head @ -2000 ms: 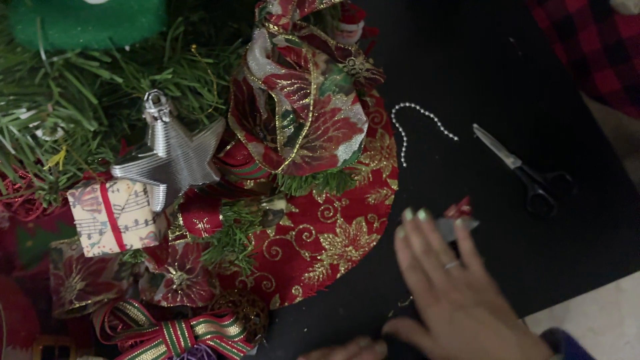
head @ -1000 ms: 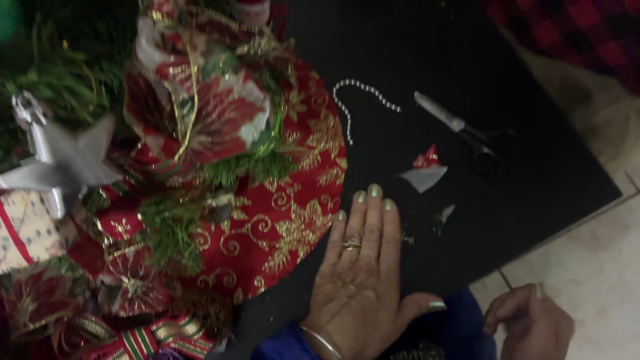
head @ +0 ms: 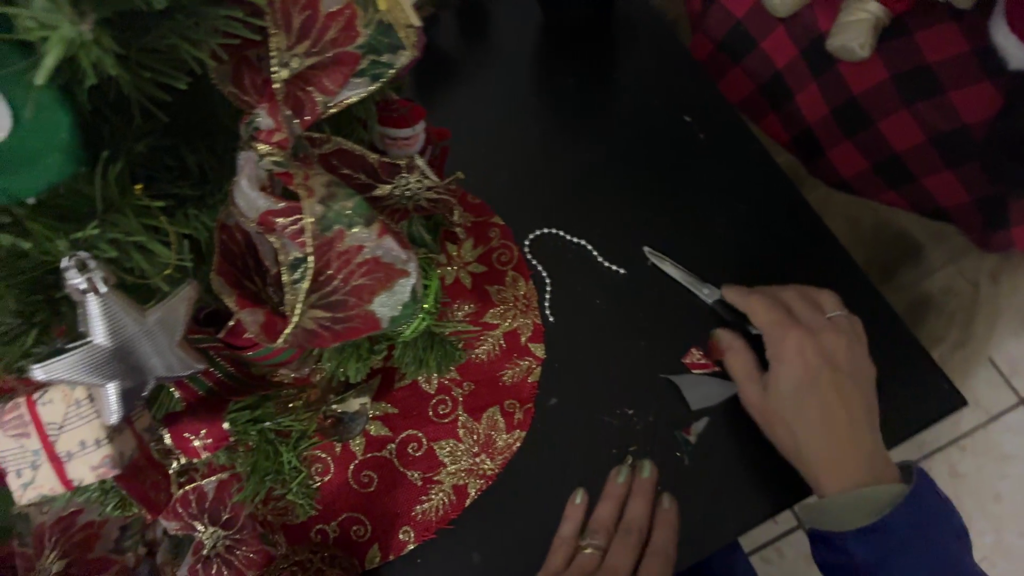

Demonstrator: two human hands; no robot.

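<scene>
My right hand [head: 816, 368] is over the handles of a pair of scissors [head: 680, 272] on the black table, its thumb and index finger at the handle; the blades point to the upper left. Beside the thumb lie a red ribbon scrap [head: 700, 360] and a grey scrap [head: 700, 390], with a small scrap [head: 694, 430] below. My left hand [head: 616, 528] rests on the table at the bottom, fingers extended, with tiny glittery bits by the fingertips. A silver bead strand [head: 578, 240] curves beside the red and gold cloth [head: 472, 448].
On the left stands a decorated Christmas tree [head: 88, 200] with a silver star ornament [head: 128, 344], a small wrapped box [head: 56, 440], a poinsettia ribbon [head: 336, 280] and a Santa figure [head: 400, 128]. A red and black checked cloth [head: 872, 120] lies beyond the black table [head: 640, 176].
My right hand has moved from the table's lower edge up to the scissors. My left hand, which lay flat beside the scraps, now sits lower in view.
</scene>
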